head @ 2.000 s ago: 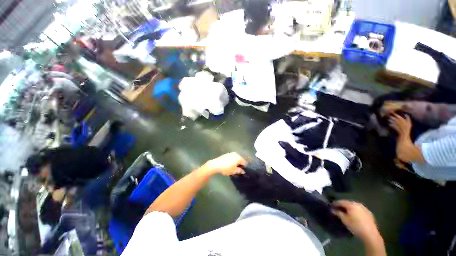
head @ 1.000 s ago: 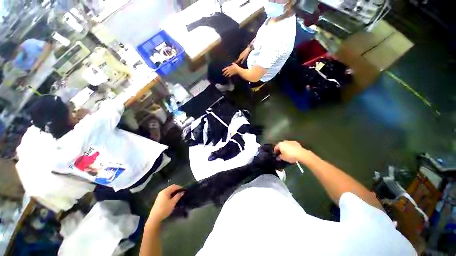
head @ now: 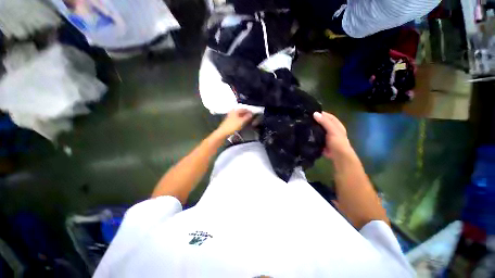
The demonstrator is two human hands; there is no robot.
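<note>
A black garment piece [head: 293, 136] with a faint light print lies bunched in front of my chest. My right hand [head: 332, 133] grips its right edge, the thumb on top. My left hand [head: 237, 120] is at the near edge of the white surface, left of the piece; its fingertips are blurred against dark cloth, so its hold cannot be told. More black cloth [head: 244, 76] runs from the bunched piece up over the white-covered pressing table [head: 210, 89]. A pale tie strip [head: 265, 38] crosses the black cloth behind.
A white cloth pile [head: 54, 87] is at the left. Another person's white shirt [head: 125, 24] is at the upper left, a striped sleeve [head: 385, 13] at the upper right. A carton [head: 445, 92] and a red-edged container [head: 410, 49] with black printed cloth are at the right.
The view has turned and tilted down. The black piece, stretched between both hands before, is now bunched at my right hand. My hands are closer together.
</note>
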